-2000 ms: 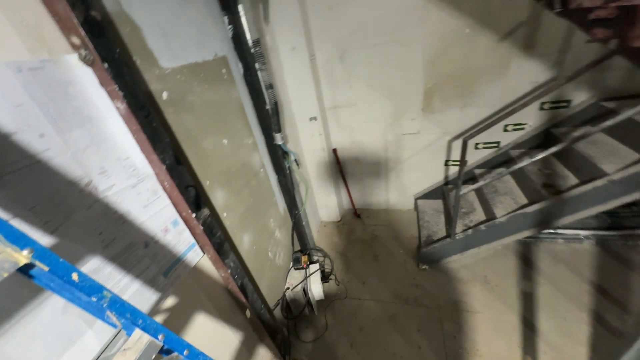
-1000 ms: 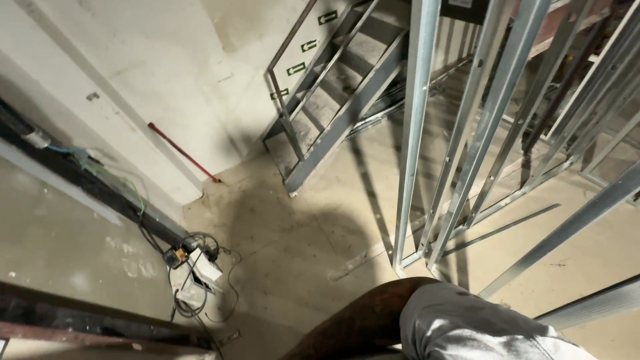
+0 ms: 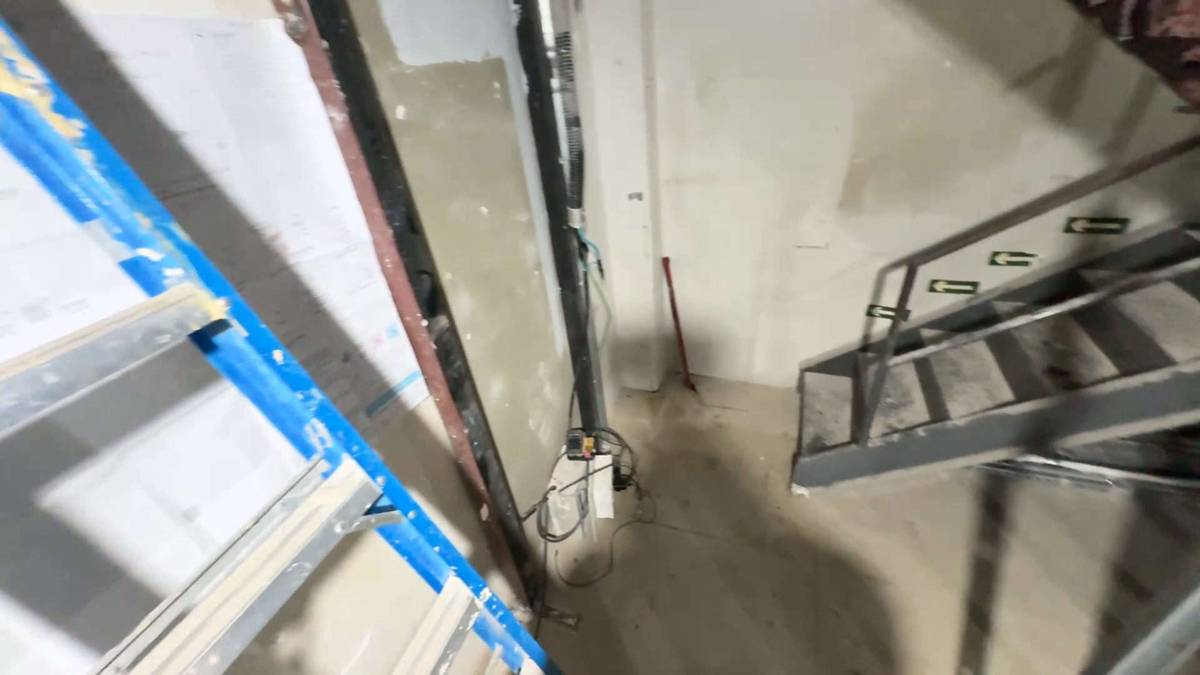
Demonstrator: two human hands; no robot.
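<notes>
Neither my left hand nor my right hand shows in the head view. A blue stepladder rail (image 3: pixel 309 412), spattered with paint, slants down across the left side, with metal steps (image 3: pixel 272 562) fixed to it. Behind it, large printed sheets (image 3: pixel 272 178) hang on the wall. Power cables (image 3: pixel 562 525) lie coiled around a white object (image 3: pixel 603 487) at the foot of a dark metal post (image 3: pixel 583 347). A thin red bar (image 3: pixel 677 323) leans against the far wall.
A metal staircase (image 3: pixel 984 422) with a handrail (image 3: pixel 1041 202) rises to the right, with green arrow signs (image 3: pixel 1096 226) beside it on the wall. A reddish-brown metal upright (image 3: pixel 375 220) edges the wall near the ladder. Shadows fall over the concrete floor (image 3: pixel 741 572).
The view has swung back left. The metal studs and the grey cloth seen at the right a second ago are out of frame, and the blue ladder shows again.
</notes>
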